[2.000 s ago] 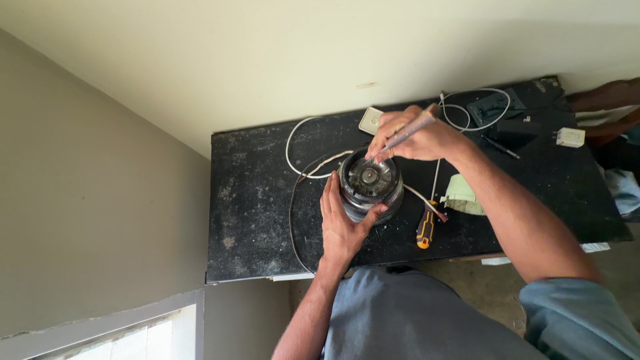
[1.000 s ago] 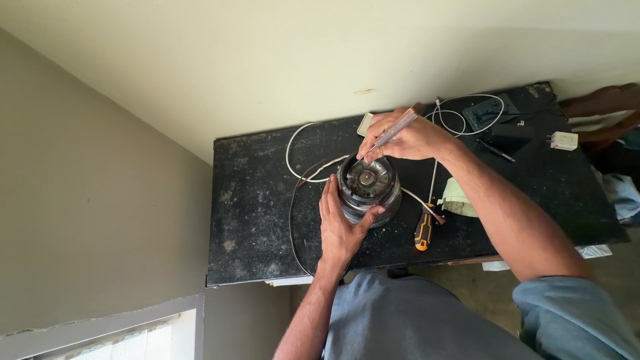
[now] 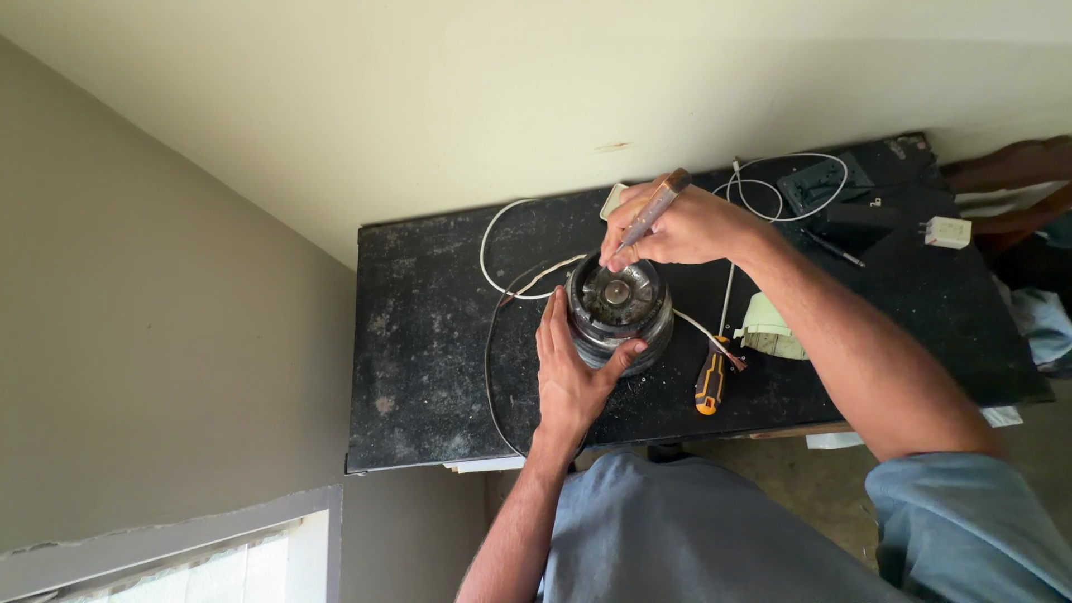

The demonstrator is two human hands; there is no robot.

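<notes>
A round motor housing (image 3: 624, 331) of dark and silvery metal stands on the black table, its open top showing a central metal hub (image 3: 617, 291). My left hand (image 3: 574, 368) grips its left and near sides, fingers along the wall and thumb across the front. Above the far rim, my right hand (image 3: 662, 226) holds a screwdriver (image 3: 656, 208) with a worn, translucent handle, slanting down toward the inside of the rim; its tip is hidden by my fingers. A white cable with bared wire ends (image 3: 708, 331) comes out on the housing's right.
On the black table (image 3: 419, 335) lie an orange-and-black screwdriver (image 3: 711, 381), a pale green plastic cover (image 3: 766, 328), a white charger plug (image 3: 948, 232), a black pen-like tool (image 3: 833, 249) and a looped white cable (image 3: 837, 197). A dark cable (image 3: 488, 368) curves left of the housing.
My right hand and its screwdriver have shifted slightly left over the housing's far rim since two seconds ago. My left hand keeps its hold.
</notes>
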